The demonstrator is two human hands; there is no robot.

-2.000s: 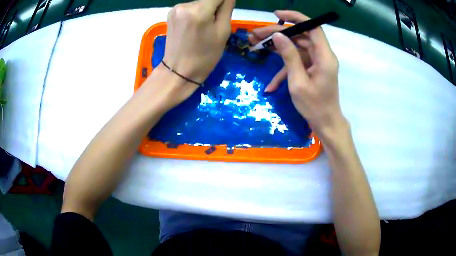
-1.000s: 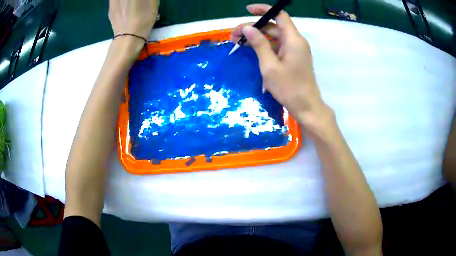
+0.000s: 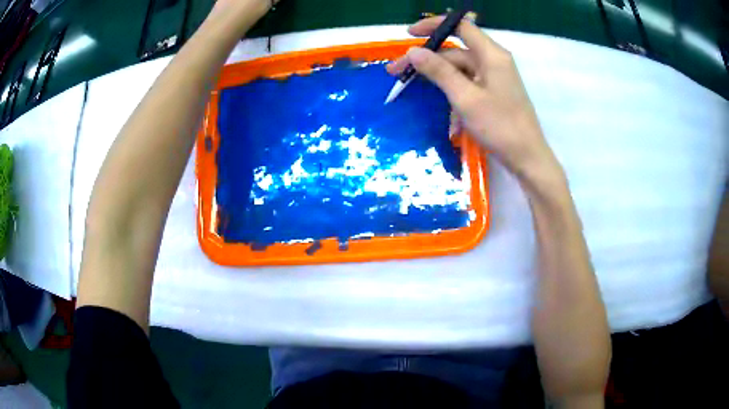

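Note:
The shallow orange tray (image 3: 344, 257) lies in front of me, filled with small shiny blue pieces (image 3: 296, 120), with white glare on them. My right hand (image 3: 487, 96) is over the tray's upper right corner and holds a slim black pointed tool (image 3: 438, 40). The tool's silver-white tip points down and left over the blue pieces. My left arm reaches past the tray's upper left corner; the left hand is cut off by the top edge, with only the wrist and a dark band showing.
White foam sheet (image 3: 639, 160) lies under the tray. Small dark pieces (image 3: 315, 248) stick to the orange rim. Beyond the foam, dark phone frames (image 3: 164, 28) lie on the green surface. A bright green object (image 3: 6, 200) is at the left edge. Part of an arm (image 3: 721, 248) shows at the right edge.
The phone part under my hands at the tray's top is gone from there. My left hand has moved up and out of the picture. My right hand still holds the tool.

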